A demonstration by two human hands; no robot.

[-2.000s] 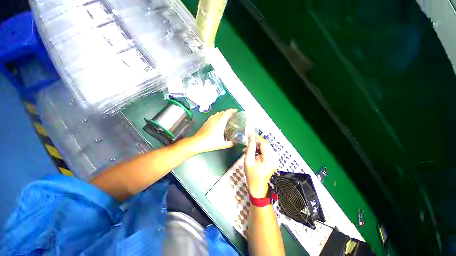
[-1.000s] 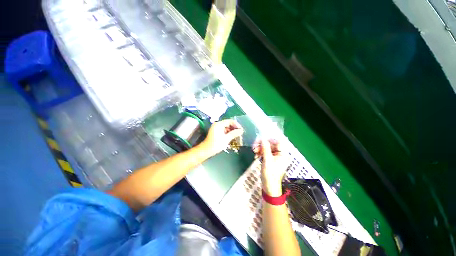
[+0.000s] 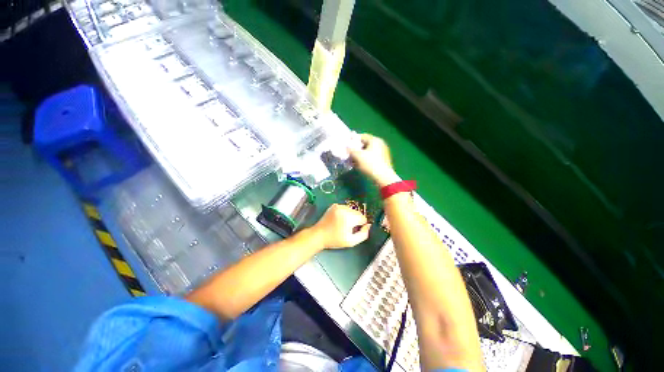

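My left hand (image 3: 344, 227) rests on the green mat (image 3: 336, 263) beside a small pile of gold-coloured pins (image 3: 357, 208). Its fingers are curled; whether they hold a pin is too small to tell. My right hand (image 3: 370, 155) reaches to the far edge of the bench, at crumpled clear bags and white tissue (image 3: 314, 168); its fingertips are blurred against them. A white component sheet (image 3: 378, 288) with rows of small round parts lies partly under my right forearm.
A solder spool (image 3: 293, 203) with green rims stands left of my left hand. Large clear blister trays (image 3: 189, 109) are stacked at the left. A black fan (image 3: 486, 301) is right of my right forearm. A yellow-wrapped post (image 3: 325, 73) rises behind. A blue stool (image 3: 73, 116) is at far left.
The clear bag between my hands is gone from there. My right hand has moved away to the crumpled bags. My left hand has lowered to the mat, where gold pins now lie.
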